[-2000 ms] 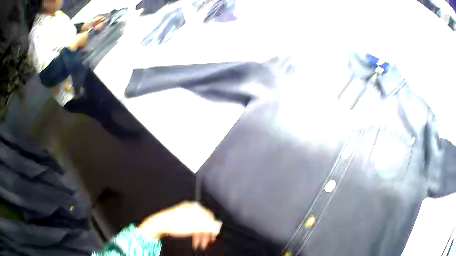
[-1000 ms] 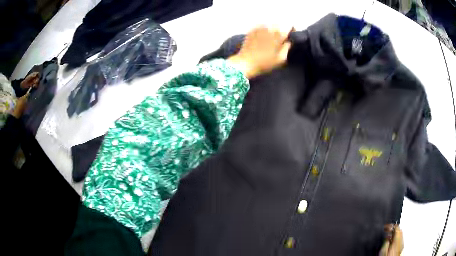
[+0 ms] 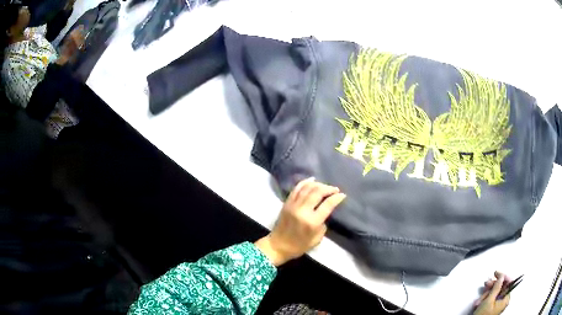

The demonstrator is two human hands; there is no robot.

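Note:
The dark grey denim shirt [image 3: 370,209] lies with its back up and its yellow-green wing print [image 3: 431,135] showing. Its collar [image 3: 410,255] points towards me at the table's near edge. A thin pale string [image 3: 403,295] hangs below the collar. One sleeve [image 3: 185,80] lies bent to the upper left. My left hand [image 3: 302,218] pinches the shirt's near left edge. My right hand [image 3: 493,298], cut off by the bottom edge, holds thread snips [image 3: 513,284] with dark pointed blades, apart from the shirt.
The white table [image 3: 203,147] has a curved near edge. A clear plastic bag with dark contents [image 3: 160,21] is cut off at the top. At the upper left, another person [image 3: 28,67] in a patterned top handles a dark garment [image 3: 98,31].
The shirt has been turned from front up to back up, with its collar now towards me. My left hand has moved from the shoulder area to the near edge. The snips now show.

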